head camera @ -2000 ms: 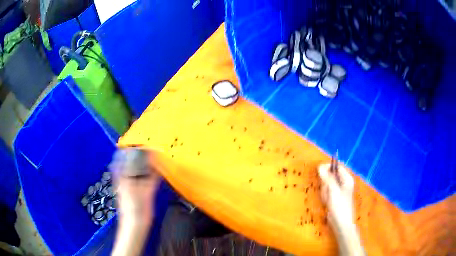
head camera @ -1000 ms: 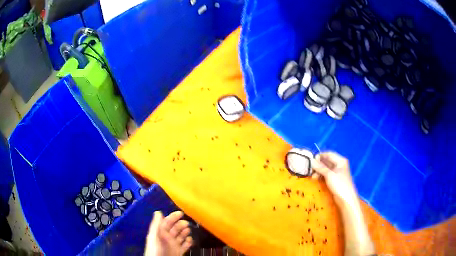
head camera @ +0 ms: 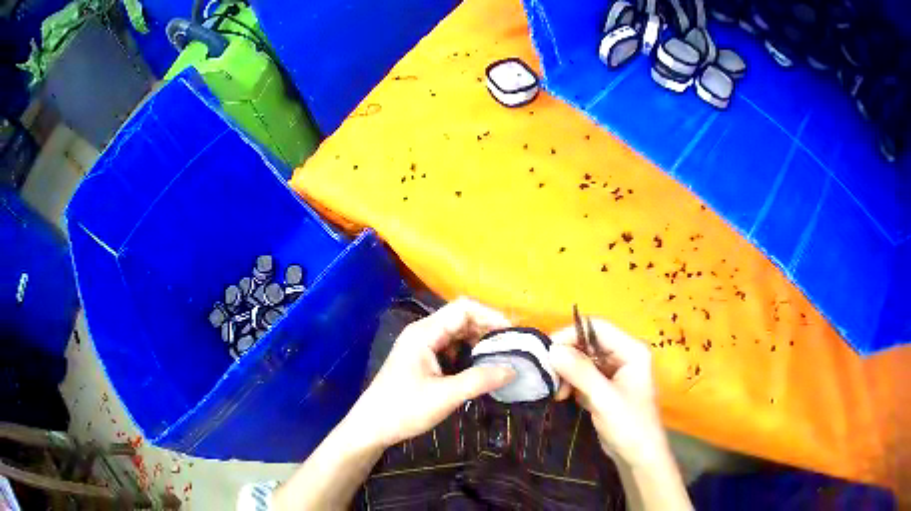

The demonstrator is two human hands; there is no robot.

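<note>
A small padded case with pale faces, black edges and a white side band is held above my lap. My left hand grips its left side, with the thumb on its face. My right hand touches its right edge with the fingertips and also holds thin pointed snips, blades pointing up. The snips' handles are hidden in the palm. Another case lies on the orange cover.
A blue bin at upper right holds pale cases and a darker heap. A lower blue bin at left holds a small pile. Dark trimmings dot the orange cover. A green container stands behind.
My left hand, empty a second ago, now holds a case. My right hand has brought its case from above the orange cover to my lap. The view has shifted downward.
</note>
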